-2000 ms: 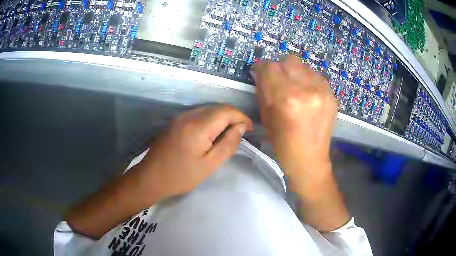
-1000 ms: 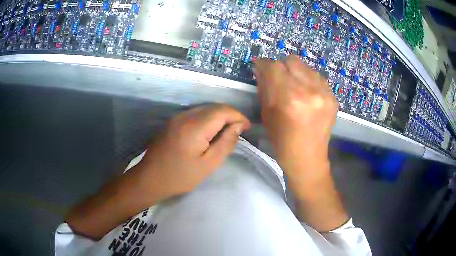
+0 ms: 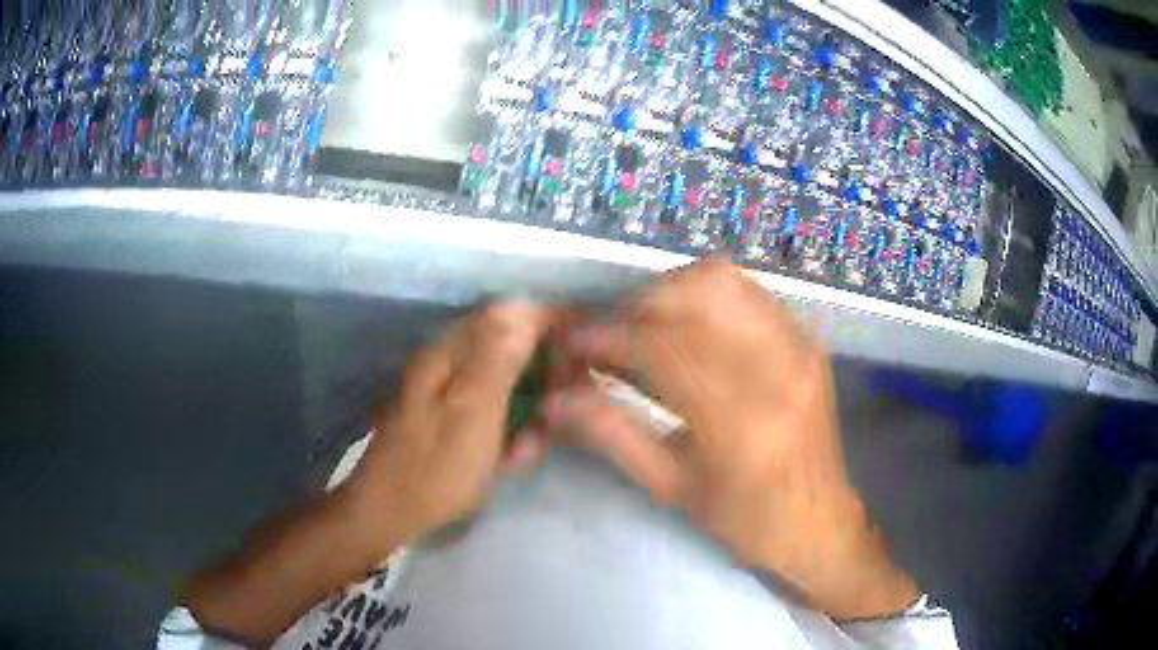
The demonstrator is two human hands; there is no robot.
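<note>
My left hand point(image 3: 445, 425) is in front of my body, curled around something green point(image 3: 527, 391) in its palm; these look like green components, blurred. My right hand point(image 3: 749, 419) is beside it, with its fingertips at the left hand's fingers and the green. Whether the right fingertips hold a part cannot be told through the blur. The circuit board panel point(image 3: 749, 140), with rows of blue, red and white parts, lies beyond both hands.
The pale conveyor rail point(image 3: 318, 229) runs across between my body and the panels. A silvery plate point(image 3: 404, 83) lies between populated panels. A pile of green components point(image 3: 1026, 57) is beyond the far rail, upper right. A blue object point(image 3: 1003, 419) is low at the right.
My right hand has come back from the panel to my left hand. My left hand has turned and opened somewhat, showing green in it. The panels appear slightly shifted in view.
</note>
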